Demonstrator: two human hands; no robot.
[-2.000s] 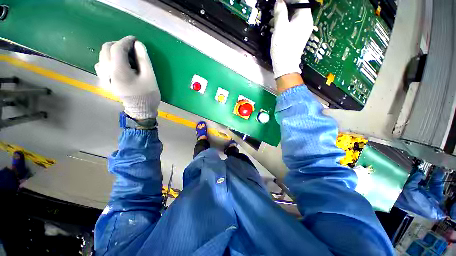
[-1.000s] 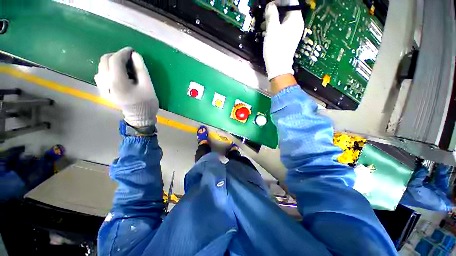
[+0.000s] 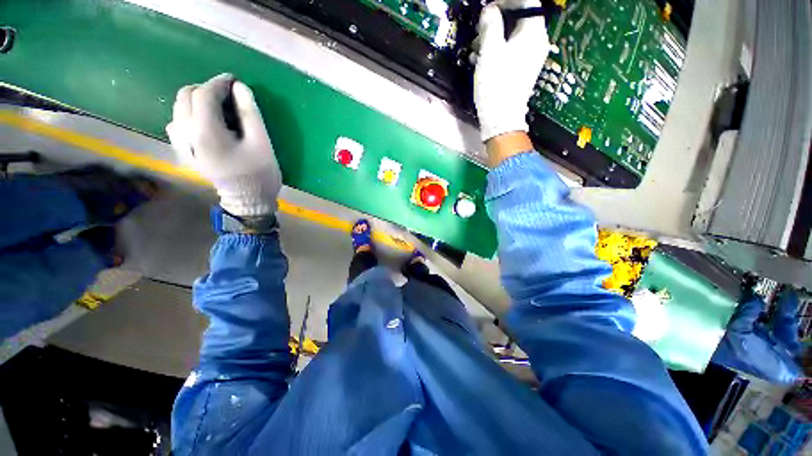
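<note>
My left hand (image 3: pixel 224 142), in a white glove, is loosely curled over the green panel (image 3: pixel 107 67); no object shows in it, and a dark gap lies between thumb and fingers. My right hand (image 3: pixel 512 76), also white-gloved, is at the black carrier frame (image 3: pixel 383 55) beside a large green circuit board (image 3: pixel 614 71). A dark strip (image 3: pixel 525 12) shows between its thumb and fingers; the fingertips are partly hidden, so I cannot tell if it is gripped. A second green board (image 3: pixel 405 9) is cut off by the top edge.
The panel carries a red button (image 3: pixel 345 157), a yellow button (image 3: pixel 388 173), a red emergency stop (image 3: pixel 431 193) and a white button (image 3: pixel 465 207). Yellow parts (image 3: pixel 623 260) lie by a green mat (image 3: pixel 703 312). Blue-clothed people (image 3: pixel 44 240) are at left and right.
A blue-clothed person at the left has come closer into view. The view has shifted slightly. My hands stay in nearly the same places and poses.
</note>
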